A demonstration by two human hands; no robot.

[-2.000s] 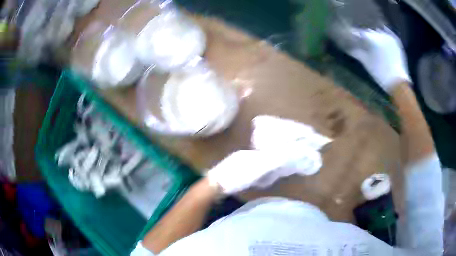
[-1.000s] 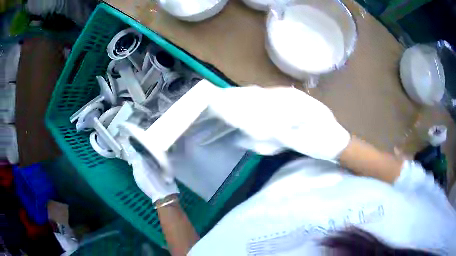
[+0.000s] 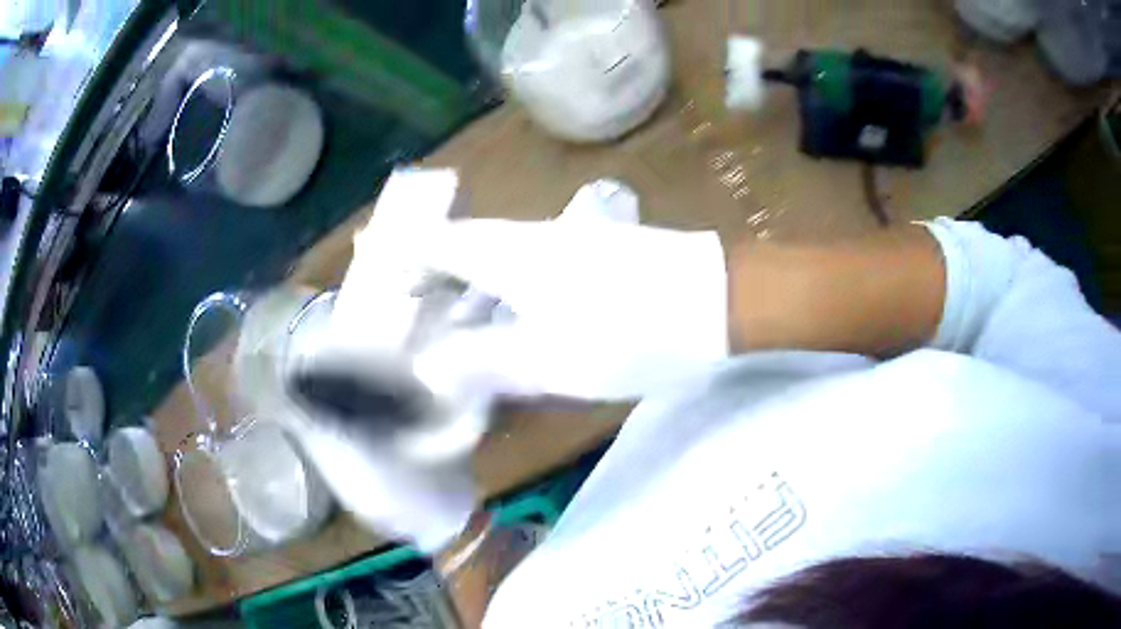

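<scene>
My left hand [image 3: 387,485], in a white glove, holds a white ring-and-stem insert [image 3: 449,418] with a dark round centre, blurred. My right hand [image 3: 578,307], also white-gloved, is closed over the insert's upper part. A flat white end [image 3: 418,203] sticks up above the hands; glare hides whether it is the stem or cloth. A small white piece [image 3: 602,200] shows just behind my right hand; I cannot tell what it is.
Clear-topped white vessels stand on the brown bench behind [image 3: 590,68] and at left [image 3: 271,479]. More lie on the dark conveyor [image 3: 268,145]. A green bench motor [image 3: 867,105] is at upper right. The teal crate's edge [image 3: 332,584] is below.
The view has swung right. The insert and both hands have moved from over the teal crate to the bench. The bench motor is now fully in view.
</scene>
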